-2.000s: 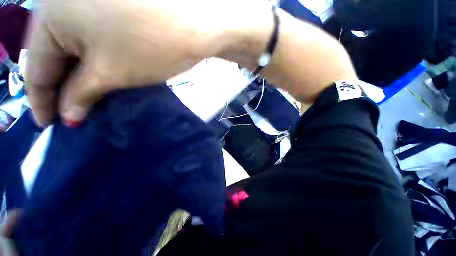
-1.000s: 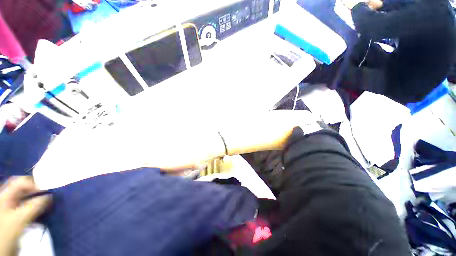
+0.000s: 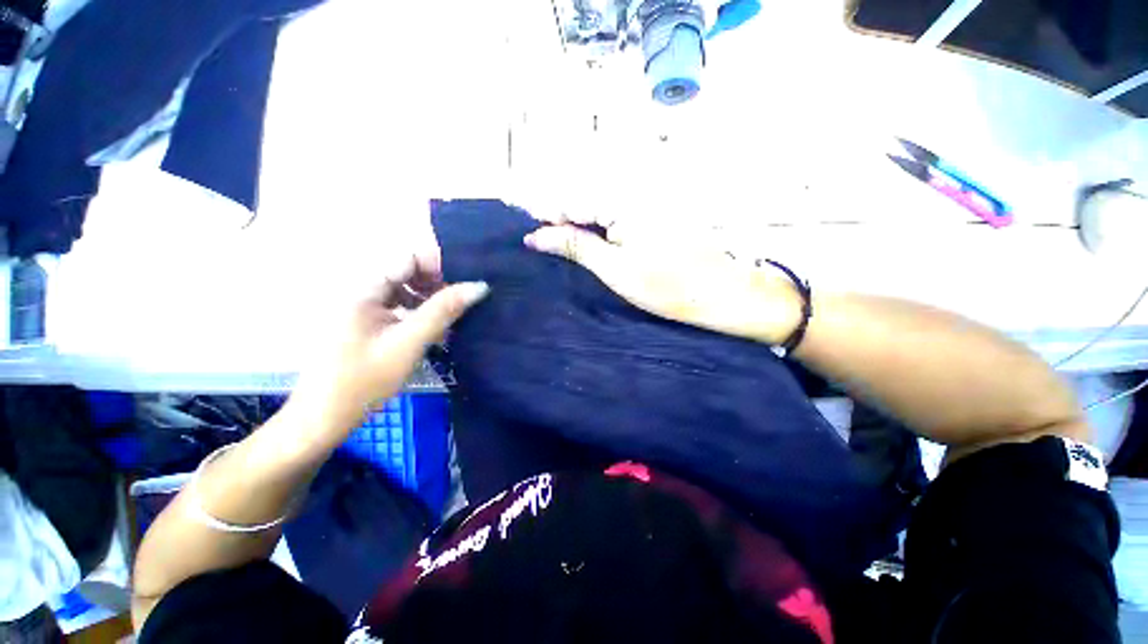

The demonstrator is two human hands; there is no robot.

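Note:
A large dark navy denim panel (image 3: pixel 604 365) lies over the front edge of the white table and hangs down toward my lap. My left hand (image 3: pixel 409 321) pinches the panel's left edge between thumb and fingers. My right hand (image 3: pixel 630 267) lies on the panel's upper right edge, with its fingertips near the top corner; part of the fingers blends into the bright table. The grey-blue cylinder (image 3: pixel 676 57) of the sewing machine is above the panel. The needle area beside it is too bright to make out clearly.
Navy denim pieces (image 3: pixel 217 120) lie on the table at the upper left. Blue and pink thread snips (image 3: pixel 953 185) lie at the right, near a round pale object (image 3: pixel 1115 216). A blue plastic basket (image 3: pixel 384 440) is below the table edge. A dark machine panel (image 3: pixel 1007 44) is at the upper right.
The view has swung down to the table. The denim, earlier lifted and then low at the left, now lies in front of me with both hands at its upper part.

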